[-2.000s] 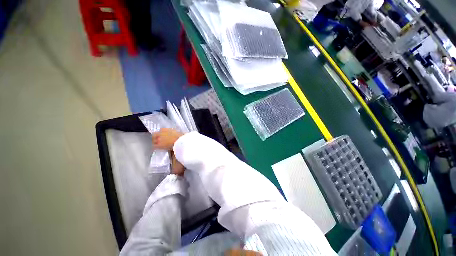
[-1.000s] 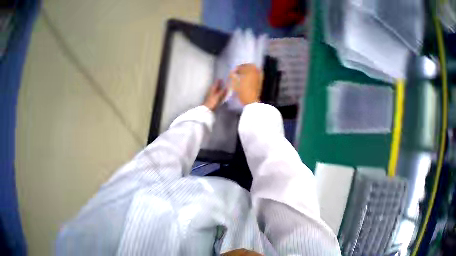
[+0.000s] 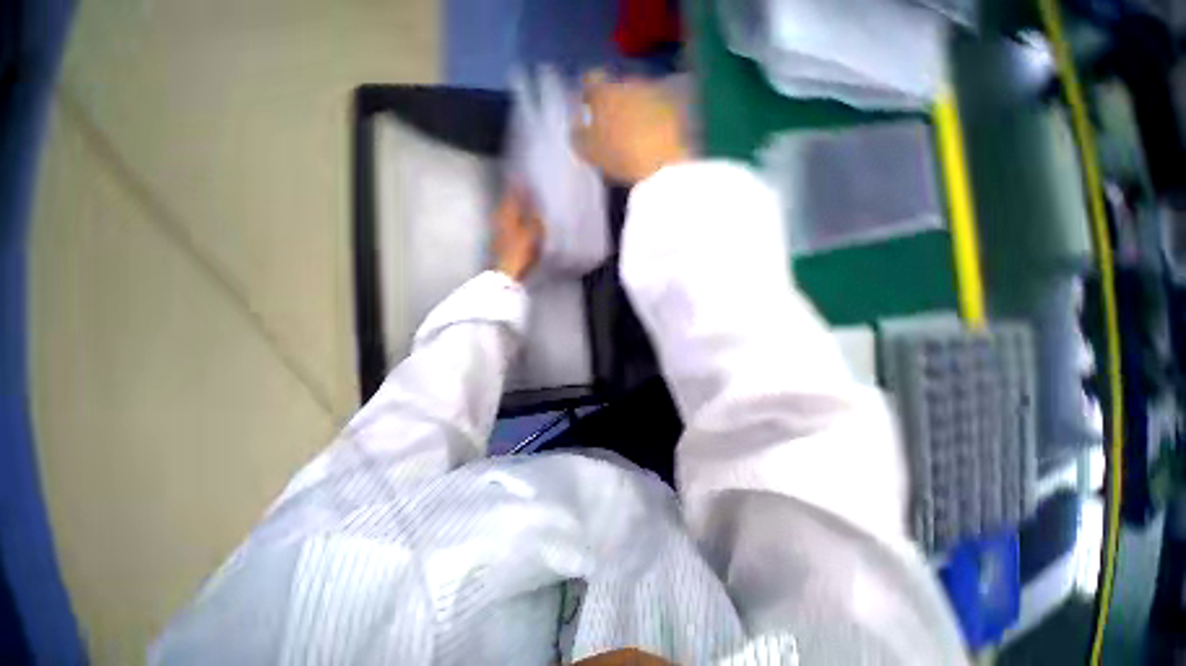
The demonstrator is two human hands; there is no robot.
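Observation:
A blurred bundle of white sleeves [image 3: 562, 195] stands in the black bin [image 3: 369, 260], toward its right side. My left hand [image 3: 518, 234] is at the bundle's left edge and seems to grip it; the fingertips are blurred. My right hand [image 3: 633, 126] is at the bundle's upper right, with fingers curled. Blur hides whether it holds anything. The bin's pale lining [image 3: 436, 247] shows to the left of my left hand.
To the right is the green bench [image 3: 858, 277] with stacked bubble bags [image 3: 852, 52], a bubble wrap sheet [image 3: 865, 182], a grey blister tray [image 3: 969, 429] and a blue parts box [image 3: 985, 586]. A red object [image 3: 646, 24] stands beyond the bin.
The view has swung down toward the bin. My hands, close together before, are now apart, with my right hand up and right of the sleeves and my left hand on their left side.

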